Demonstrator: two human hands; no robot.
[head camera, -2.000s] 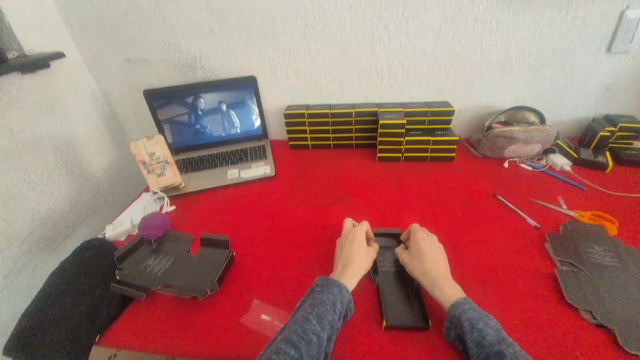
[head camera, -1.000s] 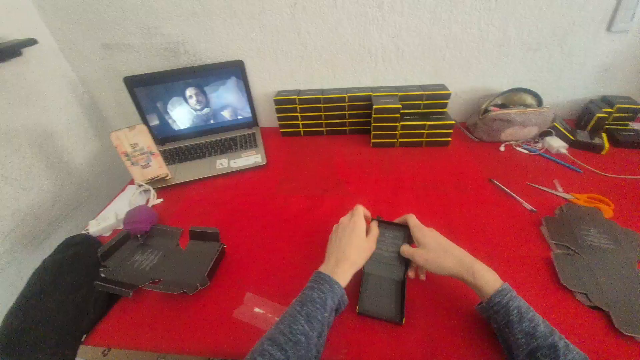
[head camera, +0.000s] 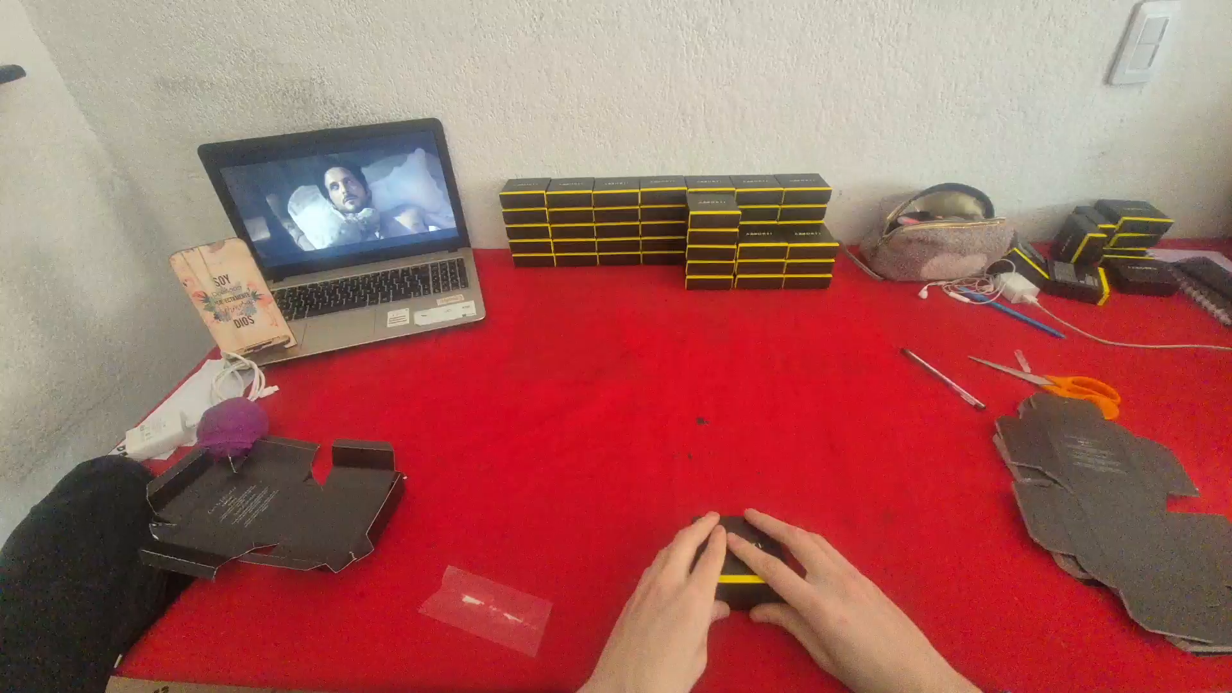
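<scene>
A small black cardboard box with a yellow stripe (head camera: 743, 580) lies closed on the red cloth near the front edge. My left hand (head camera: 671, 602) holds its left side, fingertips on the lid. From the right, my right hand (head camera: 826, 604) grips the same box, with fingers on top and thumb at the near side. Left of my hands lies a clear plastic bag (head camera: 489, 611). An unfolded black box blank (head camera: 279, 505) rests farther left, and a pile of flat black blanks (head camera: 1107, 520) is at the right.
Stacked black and yellow boxes (head camera: 616, 221) stand along the wall beside an open laptop (head camera: 375, 298). Orange-handled scissors (head camera: 1083, 390), a pen (head camera: 943, 378), a fabric pouch (head camera: 934, 241) and more small boxes (head camera: 1136, 226) are at the right. A purple ball (head camera: 232, 426) touches the left blank.
The box between my hands was open and long, its lid laid back; now it is closed and compact. Both hands have come together over it.
</scene>
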